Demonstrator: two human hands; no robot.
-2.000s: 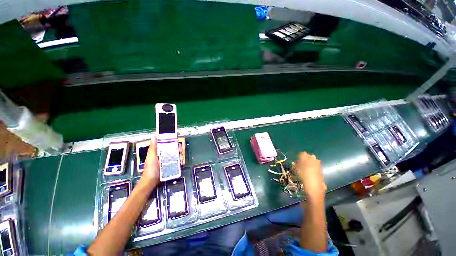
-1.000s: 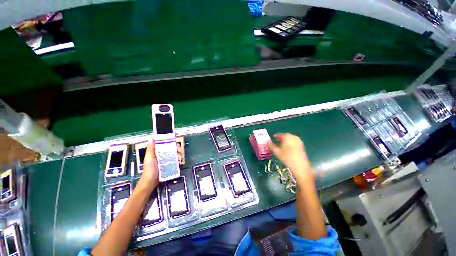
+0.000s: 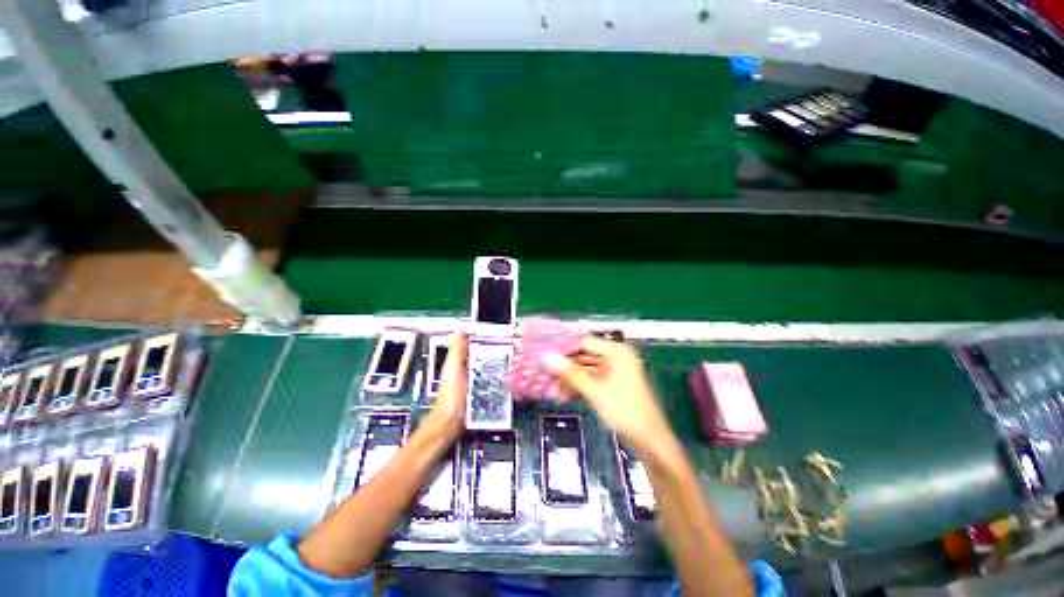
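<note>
My left hand (image 3: 449, 394) holds an open flip phone (image 3: 491, 385) upright by the left edge of its lower half, above the tray. The upper half has a dark screen and a round dark spot; the lower half is silvery and patterned. My right hand (image 3: 607, 376) holds a pink keypad (image 3: 540, 359), somewhat blurred, close to the right side of the lower half. I cannot tell whether they touch. The clear blister tray (image 3: 525, 533) below holds closed phones in two rows, partly hidden by my hands and forearms.
A pink keypad stack (image 3: 729, 401) stands right of the tray, with tan curled strips (image 3: 803, 501) nearer me. A neighbouring full tray (image 3: 88, 437) lies at the left. A pale post (image 3: 158, 187) rises at the upper left. Another tray (image 3: 1017, 402) is cut off at the right.
My right hand has moved left from the tan strips and pink stack to the phone and now holds a pink keypad. The view has shifted left. My left hand still holds the phone.
</note>
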